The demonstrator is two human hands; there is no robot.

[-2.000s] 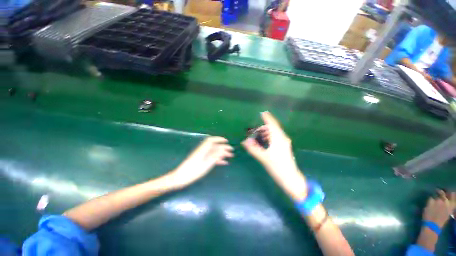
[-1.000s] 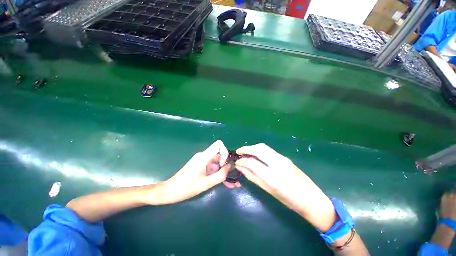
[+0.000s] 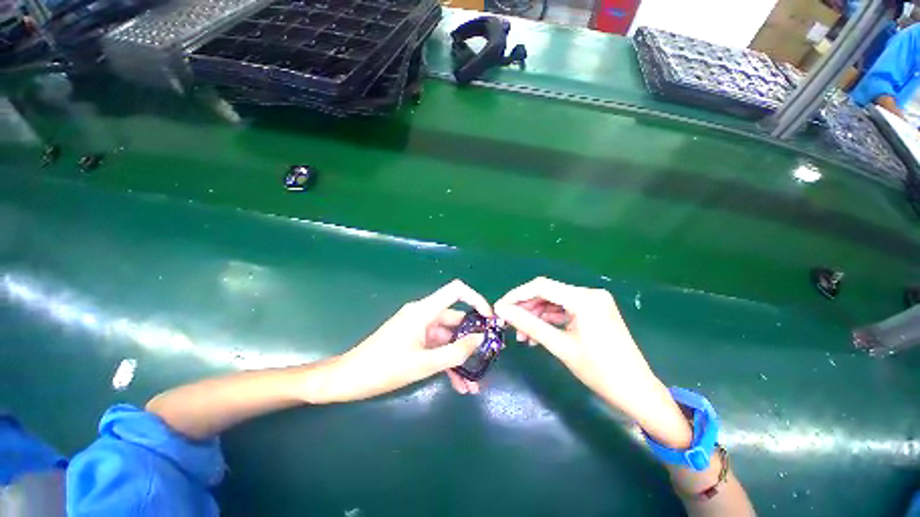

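A small black electronic unit [image 3: 478, 348] with tiny shiny and reddish spots inside is held above the green work surface, near the middle of the view. My left hand [image 3: 419, 338] grips it by its left side, with the thumb over it and fingers beneath. My right hand [image 3: 565, 315] is at its upper right edge, thumb and forefinger pinched close together there. Whether the right fingertips hold a part is too small to tell. A blue band is on my right wrist.
Similar black units lie on the green belt at the left [image 3: 300, 178] and right [image 3: 827, 282]. Black trays [image 3: 313, 45], a black curved strap [image 3: 481, 48] and a grey-white tray [image 3: 706, 71] are beyond. A pale piece [image 3: 124, 374] lies near my left sleeve. A person's blue sleeve shows upper right.
My right hand went from the belt to my left hand, and both met at the unit. Since then the right fingers have drawn back to its upper right edge, uncovering more of it.
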